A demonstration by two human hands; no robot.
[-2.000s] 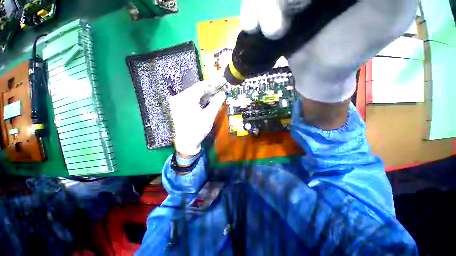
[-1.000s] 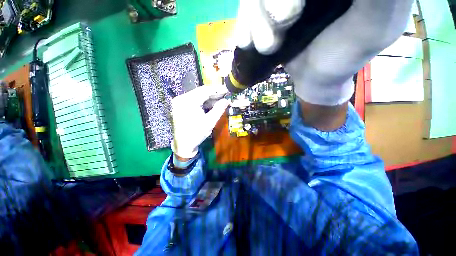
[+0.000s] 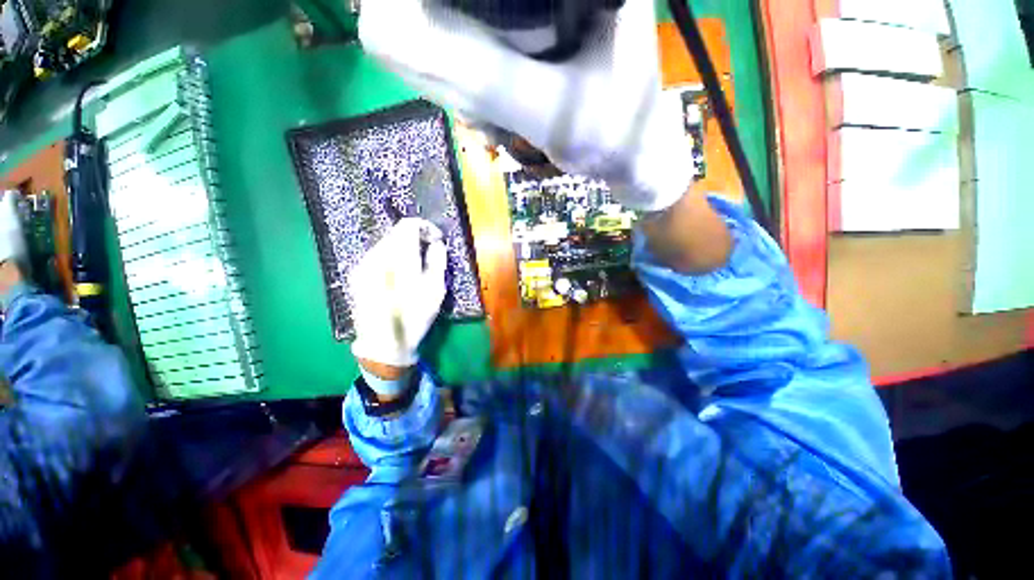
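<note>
My right hand (image 3: 567, 102), in a white glove, is at the top centre and holds the black electric screwdriver (image 3: 527, 25), partly cut off by the top edge. Under it the green circuit board (image 3: 578, 232) lies in the orange-brown fixture (image 3: 499, 323); my right hand hides the board's upper part. My left hand (image 3: 397, 289), also white-gloved, is over the lower right part of the black screw tray (image 3: 312, 204), which is full of tiny silvery screws. Its fingertips are close together; whether they hold a screw cannot be told.
A row of pale green-white strips (image 3: 176, 249) lies left of the tray, beside a dark screwdriver-like tool (image 3: 85, 210). White sheets (image 3: 896, 170) lie on the red-edged brown board (image 3: 896, 306) at right. A dark cord (image 3: 722, 108) hangs right of the fixture. Another person's blue sleeve (image 3: 68, 363) is at far left.
My left hand has moved left from the board's edge to the screw tray. My right hand has moved up and left with the screwdriver, off the board. The other person's arm reaches in at far left.
</note>
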